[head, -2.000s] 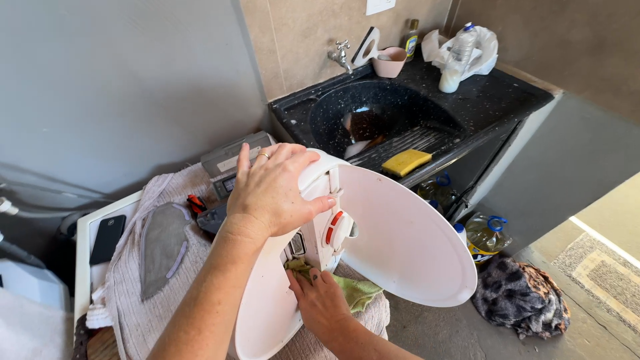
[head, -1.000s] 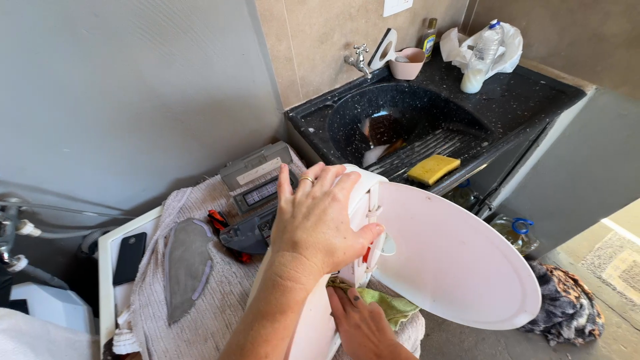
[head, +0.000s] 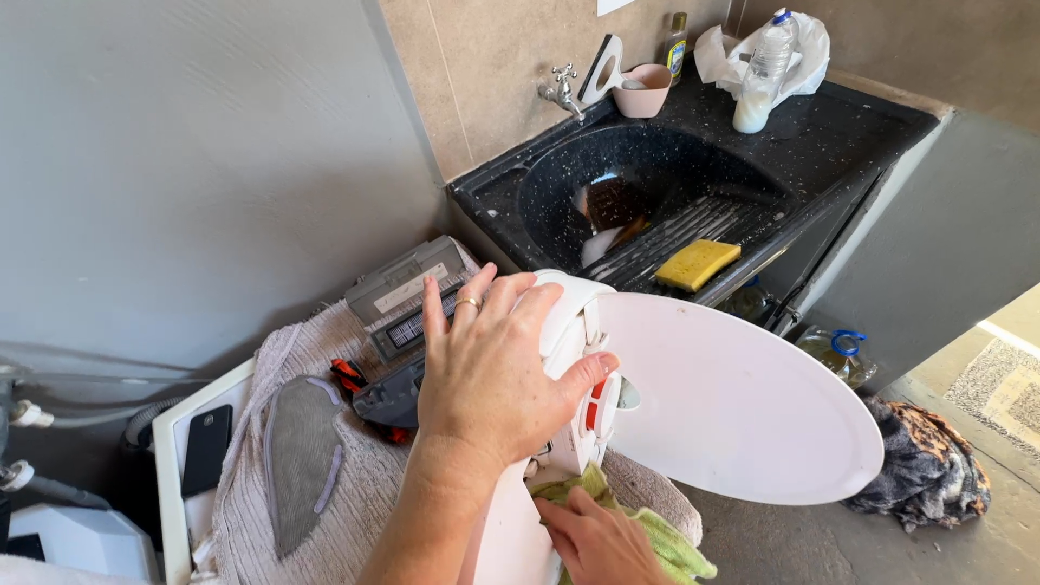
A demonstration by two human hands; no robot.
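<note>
My left hand (head: 496, 366) grips the upper end of a white plastic appliance (head: 575, 325), its thumb beside a white dial with red marks. An oval white plastic flap (head: 731, 398) extends to the right from it. Below, my right hand (head: 597, 536) presses a green cloth (head: 666, 544) against the lower part; its fingertips are partly hidden. Left of the appliance, a grey microfiber mop pad (head: 301, 463), a grey plastic bin with a filter (head: 406, 284) and a dark part with an orange-red brush (head: 349, 375) rest on a ribbed towel (head: 366, 487).
A speckled black sink (head: 561, 179) stands behind, with a yellow sponge (head: 699, 264), a tap (head: 562, 93), a pink holder (head: 642, 91) and a plastic bottle (head: 764, 77). A black phone (head: 207, 451) lies at left. A patterned cloth (head: 926, 463) and bottles (head: 837, 353) are at right.
The appliance has turned, so its left panel shows less of its face than two seconds ago. Both hands stay on it, the right one with the green cloth. The view has shifted.
</note>
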